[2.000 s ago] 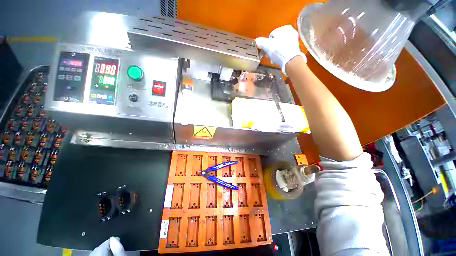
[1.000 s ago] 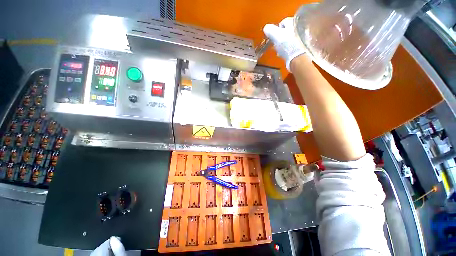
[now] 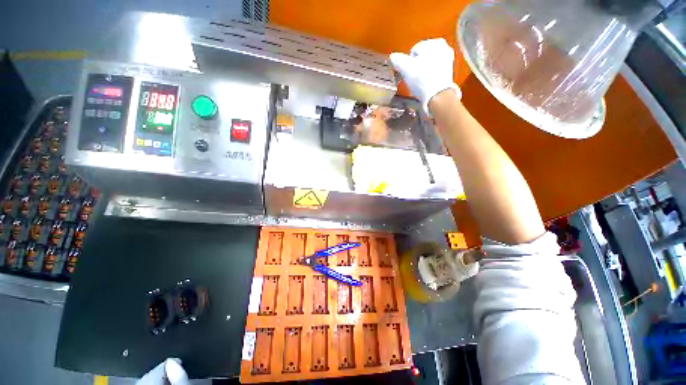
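Note:
The solder pot machine (image 3: 226, 180) stands in front of me, with lit red and green displays. My white-gloved right hand (image 3: 429, 69) is at the right end of its slotted metal cover (image 3: 301, 56). Its fingers are closed around a small handle there, mostly hidden by the glove. The dark pot (image 3: 383, 126) lies below the cover, with a white and yellow wrapped pad (image 3: 402, 171) in front. Two dark coils (image 3: 159, 310) stand side by side on the dark mat (image 3: 150, 256). My gloved left hand (image 3: 167, 373) is cut off by the bottom edge; its grip does not show.
An orange slotted plate (image 3: 274, 334) with blue-handled cutters (image 3: 335, 274) lies centre. A flux bottle (image 3: 444, 269) stands right of it. A coil-filled tray (image 3: 45, 210) is at left. A clear fume hood (image 3: 526, 68) hangs beside my right hand before the orange panel (image 3: 624, 143).
My right hand moved slightly up and right, then back down beside the cover's end. The cover, coils, plate and cutters keep their places apart from a small shift of the view.

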